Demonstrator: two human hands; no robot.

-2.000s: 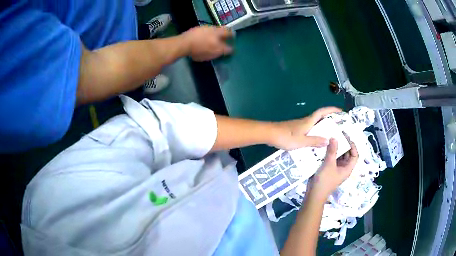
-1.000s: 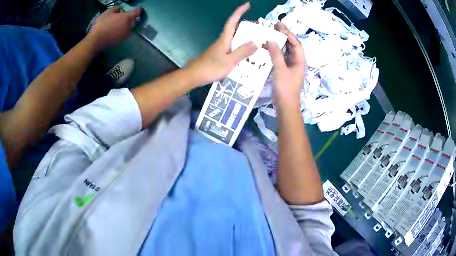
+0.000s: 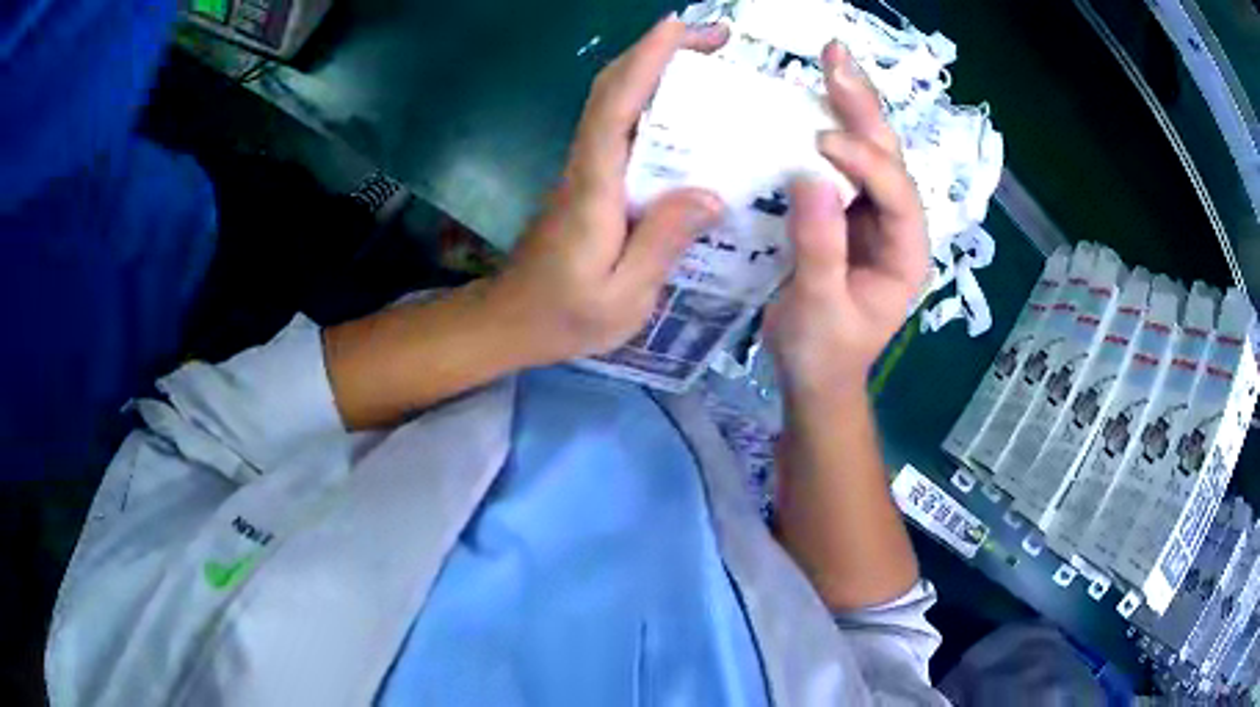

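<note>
A white printed retail box (image 3: 719, 249) is tilted in front of my chest, its printed panel with pictures toward me and its lower end near my apron. My left hand (image 3: 608, 221) holds its left side, thumb on the front face. My right hand (image 3: 850, 242) holds its right side, thumb on the face and fingers curled near the upper end. The upper end is overexposed, so I cannot tell whether its flap is open. A tangled pile of white straps (image 3: 960, 159) lies behind the box, partly hidden by it and my right hand.
Several retail boxes (image 3: 1105, 414) stand in a row at the right, holed tabs toward me. A station label (image 3: 940, 511) is on the table edge. Part of a scale (image 3: 256, 20) shows at the upper left. A person in blue (image 3: 97, 263) is at the left. A metal rail curves at the upper right.
The box is closer to my face and foreshortened, still between both hands. The neighbour's hand has gone from view. Over the two seconds, my view has swung toward the row of boxes.
</note>
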